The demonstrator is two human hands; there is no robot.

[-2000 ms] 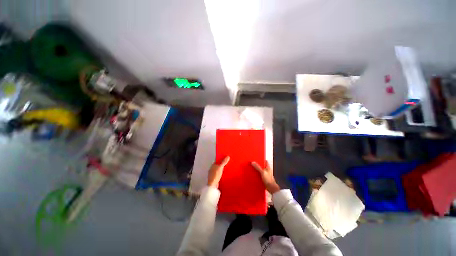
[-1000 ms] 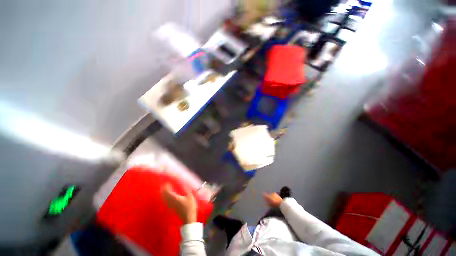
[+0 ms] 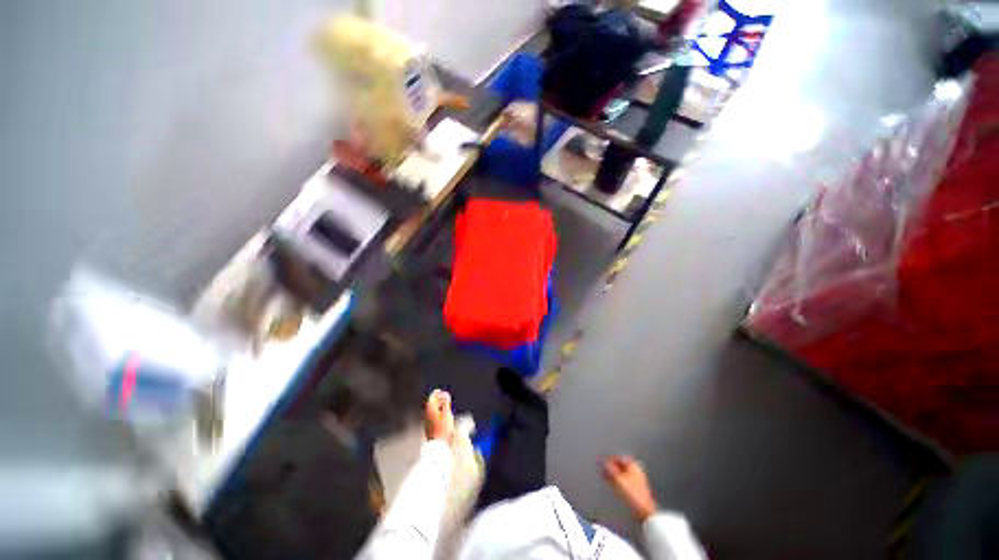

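A stack of red pieces [image 3: 500, 271] lies on a blue plastic stool [image 3: 524, 356], ahead of me near the middle of the view. My left hand [image 3: 438, 416] is below the stack and to its left, apart from it, over the floor side; it is small and blurred, and its fingers are hard to make out. My right hand [image 3: 628, 485] is low and right of the middle, over the grey floor, with no piece in it. Neither hand touches the stack.
A white-topped, blue-edged table [image 3: 263, 377] with the white setting machine [image 3: 142, 350] is on the left. A cream machine [image 3: 378, 88] stands beyond it. A dark-framed rack [image 3: 603, 197] is ahead. A large plastic-wrapped red pile [image 3: 876, 252] is on the right. Pale sheets lie by my left arm.
The view has swung right, away from the side table and its red pieces. Both hands have come off those pieces. The red stack on the stool is now closer.
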